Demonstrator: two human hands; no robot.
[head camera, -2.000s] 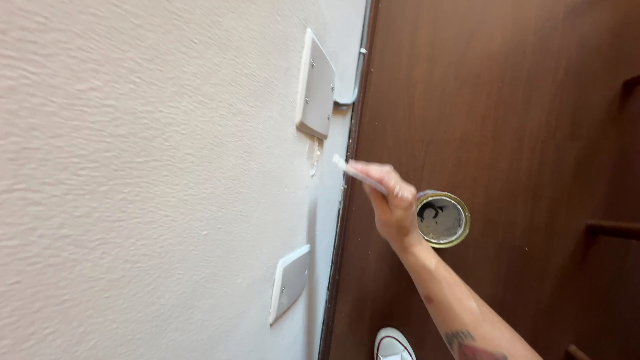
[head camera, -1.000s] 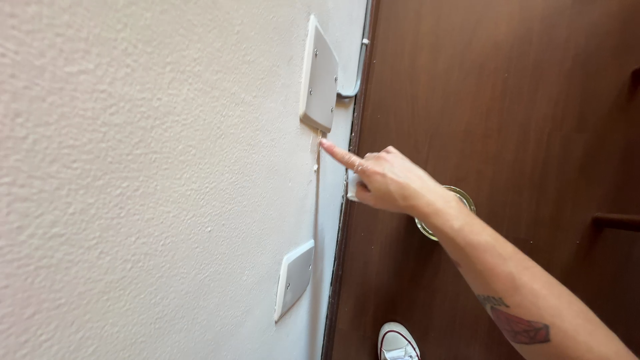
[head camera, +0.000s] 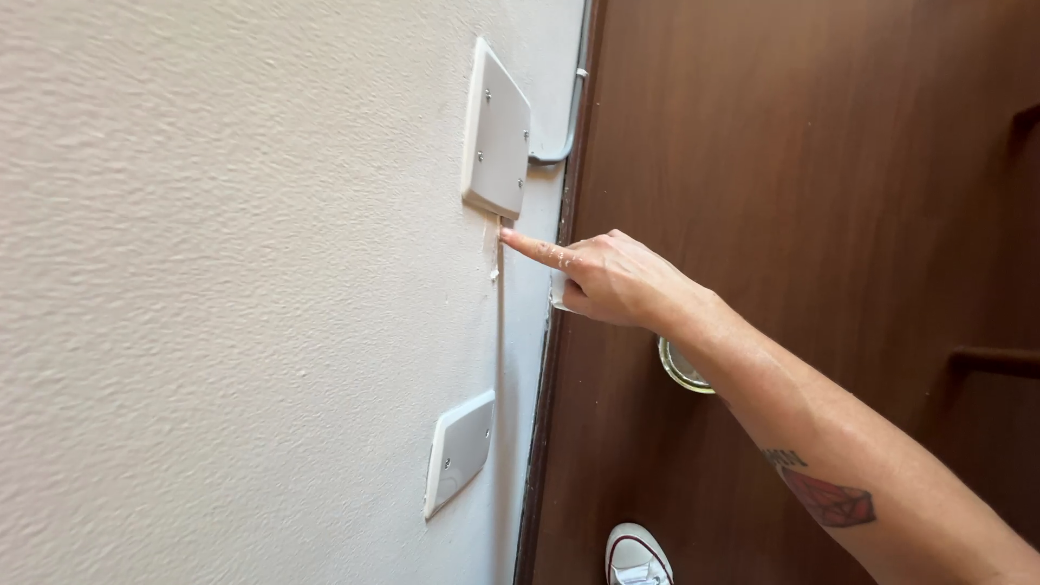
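My right hand (head camera: 613, 276) reaches in from the lower right, its index finger extended and the others curled. The fingertip touches the wall just below a white four-screw cover plate (head camera: 497, 134), beside a small smear of white filler (head camera: 494, 275). A pale end of a thin tool (head camera: 560, 291) shows beneath the curled fingers; the rest is hidden by my hand. Lower on the wall is a second white cover plate (head camera: 461, 453). An open round tin (head camera: 678, 370) stands on the brown floor, partly covered by my forearm. My left hand is out of view.
A grey cable (head camera: 574, 122) runs along the wall's edge and bends to the upper plate. A dark strip (head camera: 540, 431) lines the edge of the floor. A white shoe (head camera: 638, 556) is at the bottom, and a dark wooden bar (head camera: 995, 361) at the right.
Two seconds ago my right hand held the tool with its tip toward the wall. Now the index finger is extended to the wall under the upper plate, and my forearm covers more of the tin.
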